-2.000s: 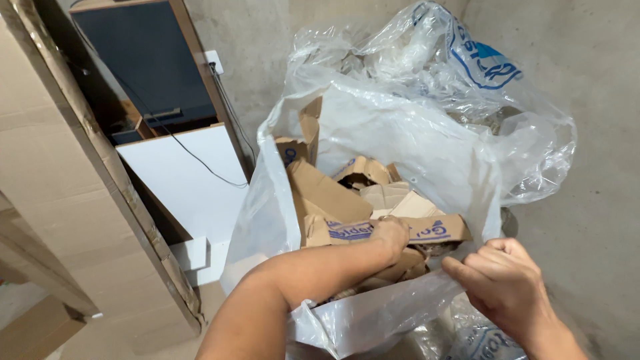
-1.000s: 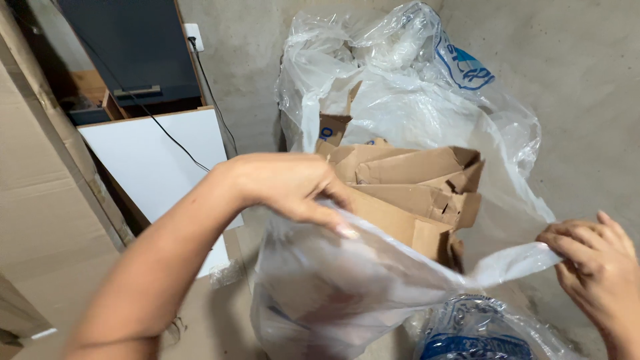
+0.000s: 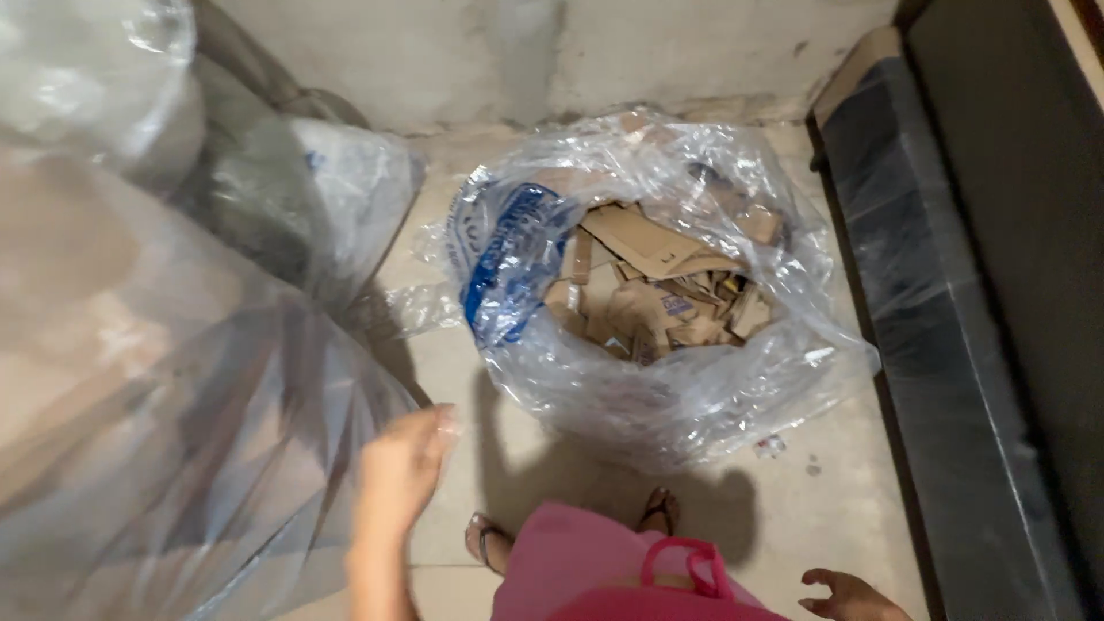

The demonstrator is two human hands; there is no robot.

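Note:
My left hand (image 3: 405,461) is at the lower left, its fingers closed on the edge of a large translucent plastic bag (image 3: 181,379). The bag's folds run toward that hand, and brownish contents show blurred through it. My right hand (image 3: 849,597), partly cut off at the lower right, has its fingers apart and holds nothing. In front of my feet a second clear plastic bag (image 3: 673,405) with blue printing stands open on the floor. Torn cardboard pieces (image 3: 642,241) lie inside it.
More filled plastic bags (image 3: 345,190) stand at the upper left by a concrete wall (image 3: 655,52). Along the right side is a long dark panel or furniture piece (image 3: 940,345) partly wrapped in plastic. My sandalled feet (image 3: 492,542) are on the tiled floor (image 3: 448,526).
The view has swung to another open bag. My right hand has let go of the bag rim it held one second ago and is now empty. The large bag is now at the left.

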